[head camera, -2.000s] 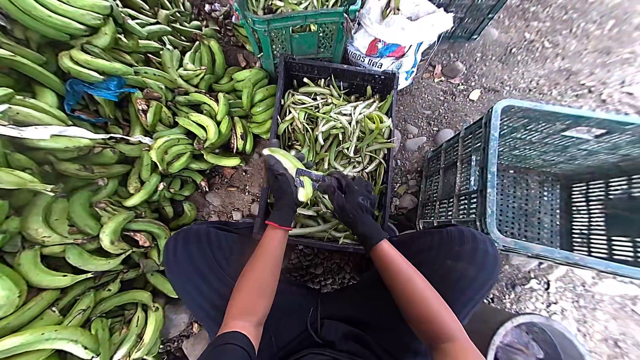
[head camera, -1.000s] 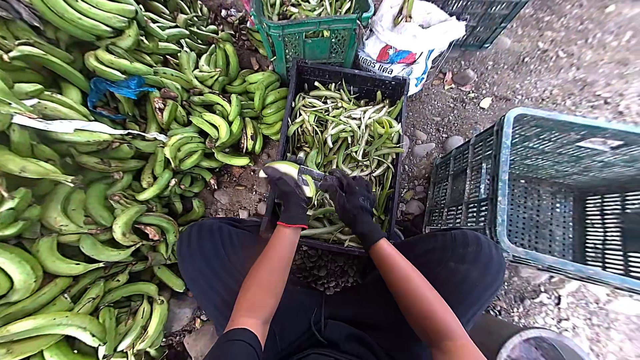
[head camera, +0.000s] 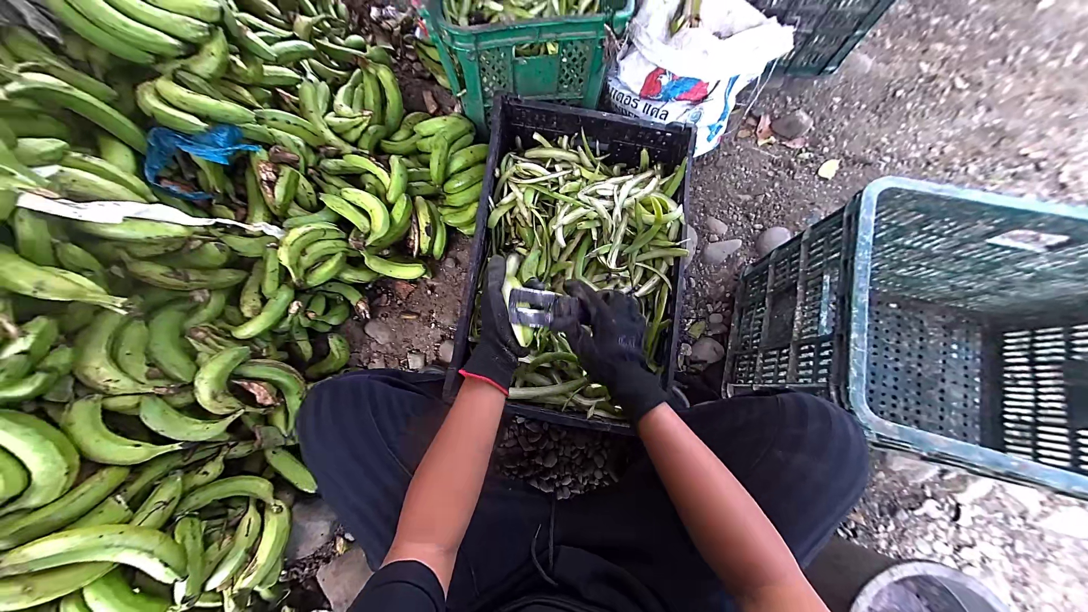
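Observation:
My left hand (head camera: 497, 319), in a black glove with a red cuff edge, is closed around a partly peeled green plantain (head camera: 513, 293) held roughly upright. In my right hand (head camera: 610, 336), also black-gloved, is a peeler (head camera: 534, 308), whose wide head lies across the plantain. Both hands are over the near half of a black plastic crate (head camera: 588, 119), which holds many strips of green and white peel (head camera: 586, 212). My fingers hide part of the plantain and the tool's handle.
Bunches of green plantains (head camera: 204, 357) cover the ground at left, with blue plastic (head camera: 191, 153) among them. A green crate (head camera: 527, 68) and white sack (head camera: 693, 68) stand beyond the black crate. A dark green crate (head camera: 926, 365) is at right, a round container (head camera: 926, 591) lower right.
The plantain in my left hand has turned from a slanted position to nearly upright. My right hand still holds the peeler against it.

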